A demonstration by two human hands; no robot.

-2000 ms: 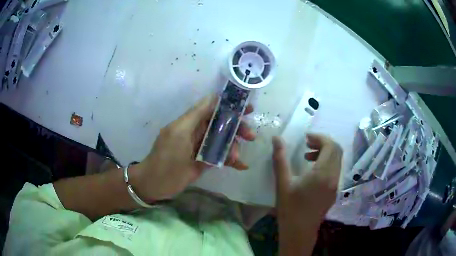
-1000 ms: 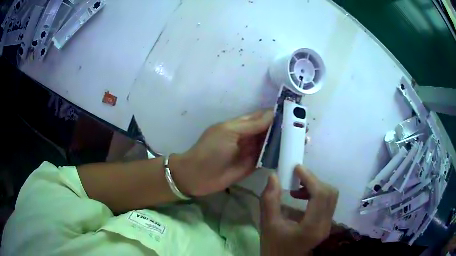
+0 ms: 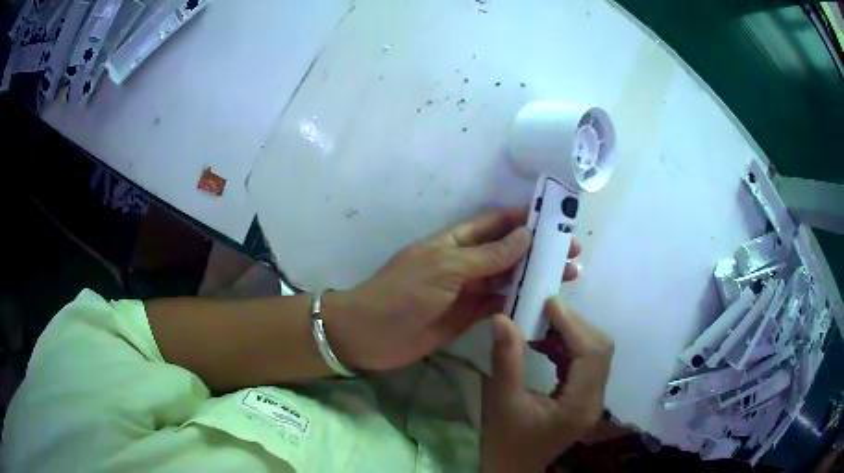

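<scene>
A white handheld fan is held over the board, its round fan head point(image 3: 563, 143) pointing up and turned to the right. A white handle cover point(image 3: 546, 268) with dark oval holes near the head lies on the handle, with a thin dark gap along its left edge. My left hand point(image 3: 435, 286) grips the handle from the left, thumb on its side and fingertips showing on the right. My right hand point(image 3: 551, 379) pinches the cover's lower end between thumb and fingers. The inside of the handle is hidden.
A pile of white handle covers point(image 3: 740, 337) lies at the right, another pile point(image 3: 88, 46) at the upper left. A small orange-brown piece point(image 3: 211, 181) and dark specks lie on the white board point(image 3: 398, 166). A light post point(image 3: 814, 203) stands at the right edge.
The cover has come from beside the open handle onto it, hiding the dark inside. The fan has moved right and its head has turned to the side. My right hand has closed on the cover.
</scene>
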